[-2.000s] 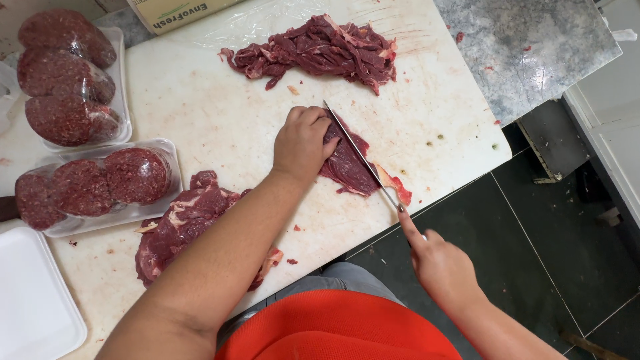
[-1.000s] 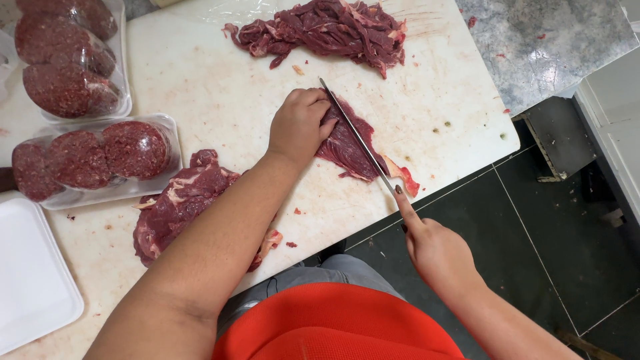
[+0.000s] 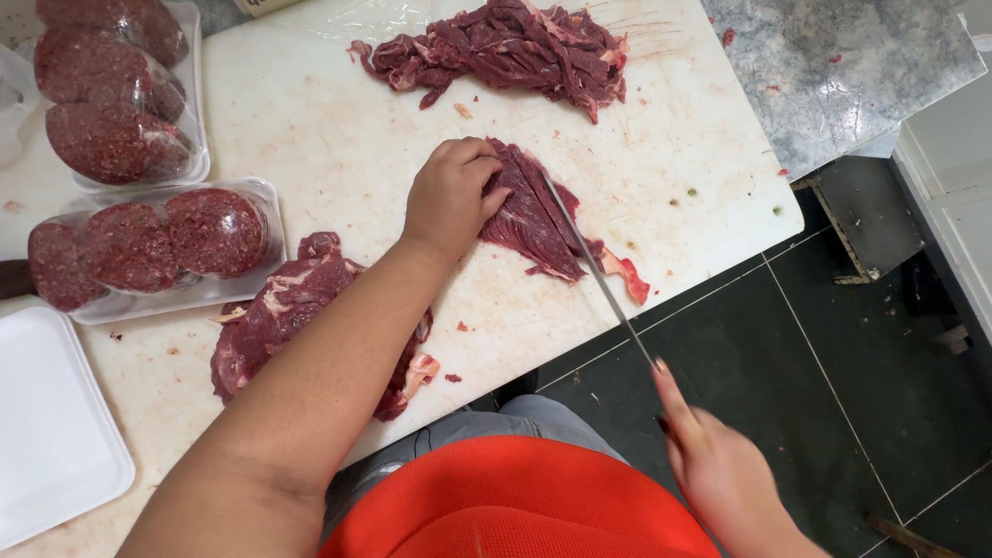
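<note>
My left hand [image 3: 457,194] presses with bent fingers on the left end of a piece of raw red meat [image 3: 523,209] on a white cutting board [image 3: 310,155]. My right hand [image 3: 709,453] grips a long knife [image 3: 604,287] beyond the board's near edge; its handle is hidden in my fingers. The blade lies in a cut along the meat's right side, with a narrow strip to its right. A scrap of fat [image 3: 628,277] touches the meat's lower right end. A larger piece of raw meat [image 3: 302,298] lies partly under my left forearm.
A pile of sliced meat [image 3: 511,54] lies at the board's far side. Two wrapped trays of ground meat [image 3: 174,240] [image 3: 116,101] stand at left, above an empty white foam tray [image 3: 54,426]. A grey stone surface [image 3: 852,70] adjoins the board's right end.
My right hand has drawn the knife back toward my body and to the right. A cut now shows along the meat. My left hand stays on the meat.
</note>
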